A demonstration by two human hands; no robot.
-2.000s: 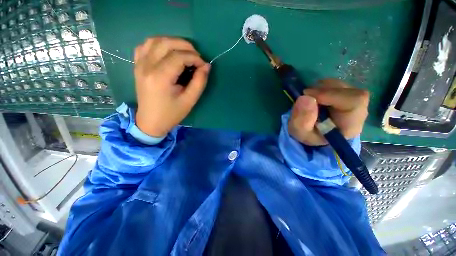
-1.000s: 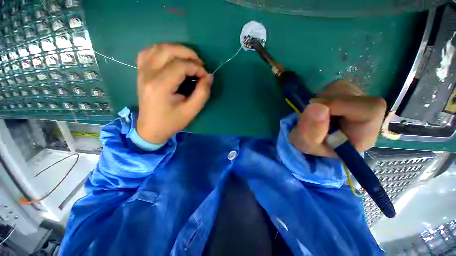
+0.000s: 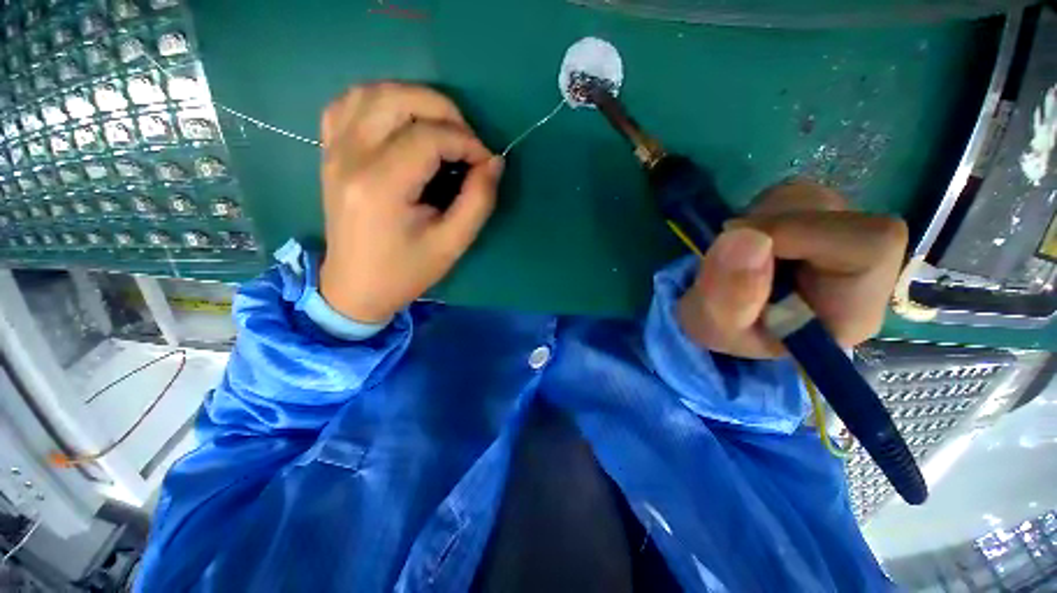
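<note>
A white round pad (image 3: 592, 58) lies on the green mat at the top centre. A tiny dark and silvery component (image 3: 580, 88) sits on its lower part. My right hand (image 3: 795, 273) holds the dark blue soldering iron (image 3: 852, 396) like a pen, and its dark tip is at the component. My left hand (image 3: 400, 199) pinches thin solder wire (image 3: 532, 127) between thumb and forefinger. The wire's end reaches the pad's lower left edge beside the component. Whether wire and tip touch is too small to tell.
A clear blister tray (image 3: 104, 151) with rows of silvery parts lies at the left. A metal-framed stand (image 3: 968, 174) is at the far right. Small specks lie on the green mat (image 3: 695, 70) near it. A pocketed silvery tray (image 3: 927, 400) is below the bench edge. A clear rim crosses the top.
Since two seconds ago my right hand and the iron's handle have moved right and slightly down, while the tip stays at the component. My left hand has shifted slightly right, still pinching the wire.
</note>
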